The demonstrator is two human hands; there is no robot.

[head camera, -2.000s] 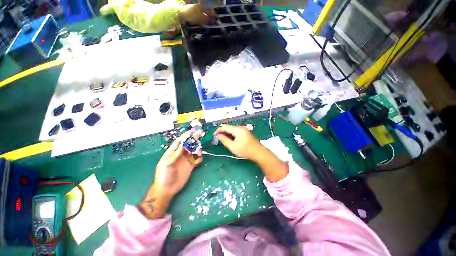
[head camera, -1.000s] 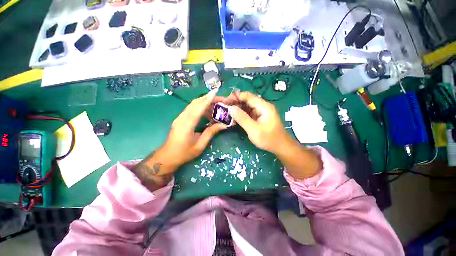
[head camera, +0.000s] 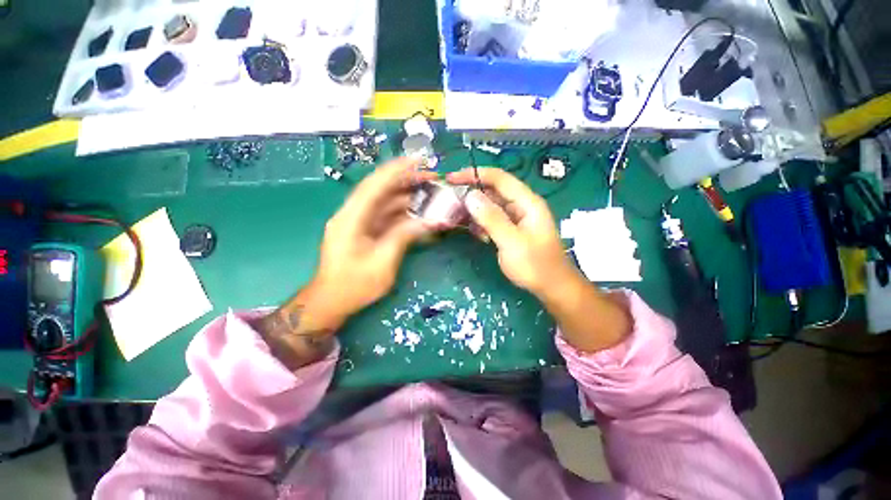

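A small smartwatch (head camera: 439,206), pinkish white and blurred, is held between both hands above the green mat. My left hand (head camera: 376,229) grips its left side with thumb and fingers. My right hand (head camera: 510,223) holds its right side, and a thin dark tool or lead (head camera: 474,166) sticks up by the right fingers; I cannot tell which. The watch's screen face is too blurred to read, and fingers cover its edges.
White scraps (head camera: 469,327) lie on the mat in front of me. A multimeter (head camera: 54,303) and yellow paper (head camera: 156,283) are at left, with a dark round part (head camera: 198,241). A watch tray (head camera: 210,73) is upper left, a blue bin (head camera: 508,76) at top, torn white paper (head camera: 604,244) at right.
Two seconds ago the hands were apart, the left holding an opened watch. One second ago both held it with its screen lit purple. Now it is tilted and its lit screen no longer shows.
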